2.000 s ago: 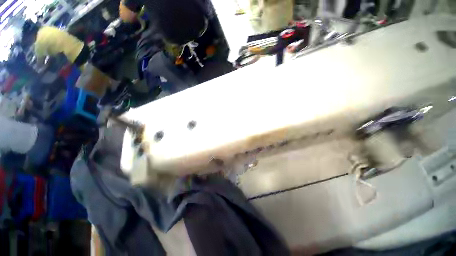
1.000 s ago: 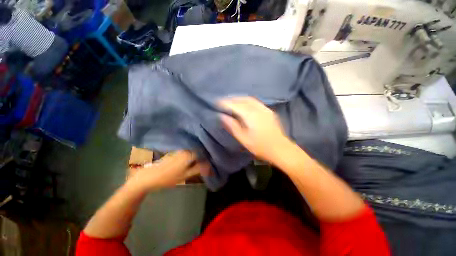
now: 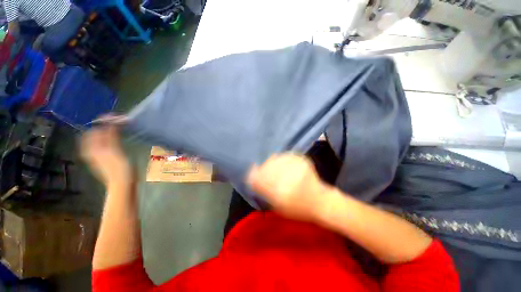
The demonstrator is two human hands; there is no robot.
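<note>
Unfinished grey-blue trousers (image 3: 228, 102) are stretched between my hands, over the front edge of the white machine table. My left hand (image 3: 104, 149), blurred, is raised at the left and grips a corner of the cloth at its fingertips. My right hand (image 3: 285, 181) is closed on the near edge of the cloth, close to my body. The cloth bunches in folds at the right, below the sewing machine (image 3: 457, 51). The cloth hides the needle area.
More dark grey cloth with pale looped seams (image 3: 457, 225) lies at the right. A cardboard box (image 3: 177, 169) is below the cloth, another box (image 3: 48, 242) at lower left. Blue bundles (image 3: 77, 97) and a person in a striped top (image 3: 40, 10) are at upper left.
My left hand has moved out to the left and up, pulling the cloth taut. My right hand has moved down towards my body. The view has shifted slightly.
</note>
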